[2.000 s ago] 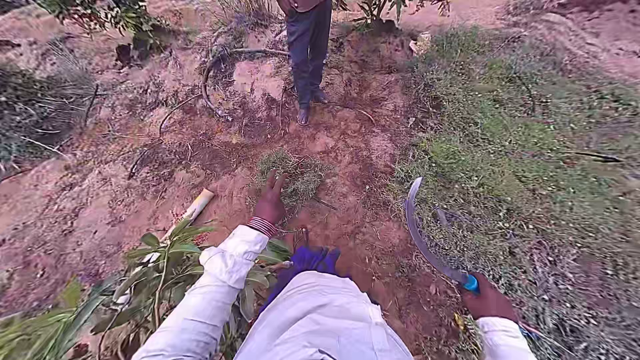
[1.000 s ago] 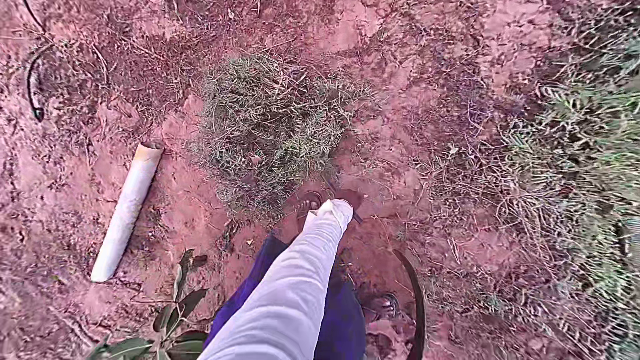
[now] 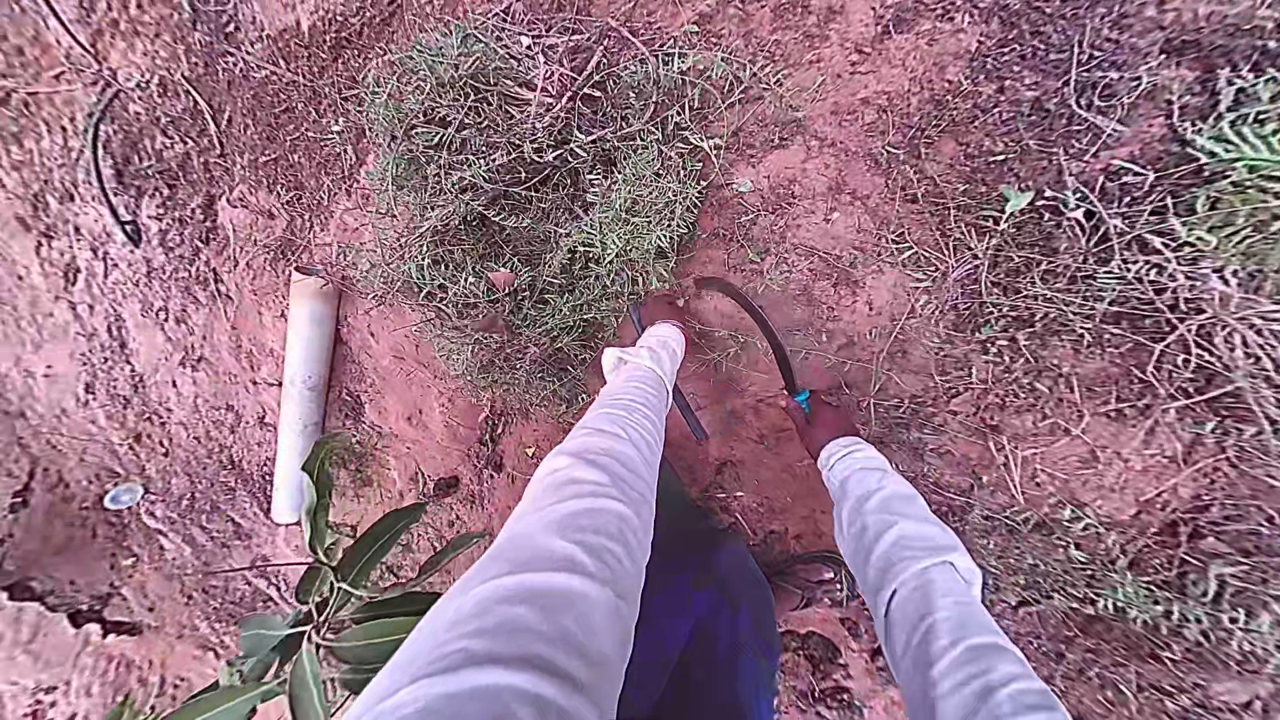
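Observation:
My right hand [image 3: 824, 422] is closed on the handle of a sickle [image 3: 765, 325], near its blue collar. The dark curved blade points up and to the left, its tip close to my left hand [image 3: 662, 311]. That hand is low at the lower right edge of a heap of cut green plants [image 3: 540, 200]. A thin dark strip or tube [image 3: 690, 413] runs beneath my left wrist, its upper end by the hand. The fingers of my left hand are mostly hidden, so their grip cannot be told.
A pale pipe [image 3: 306, 395] lies on the reddish soil left of the heap. Below it a leafy branch [image 3: 375, 630] reaches in. A black curved tube [image 3: 97, 165] lies at the upper left. Dry stems and green plants [image 3: 1120, 300] cover the ground at the right.
The view has tilted down and come closer to the heap. My right hand with the sickle, mostly out of sight a second ago, now shows beside my left hand. The standing person is out of view.

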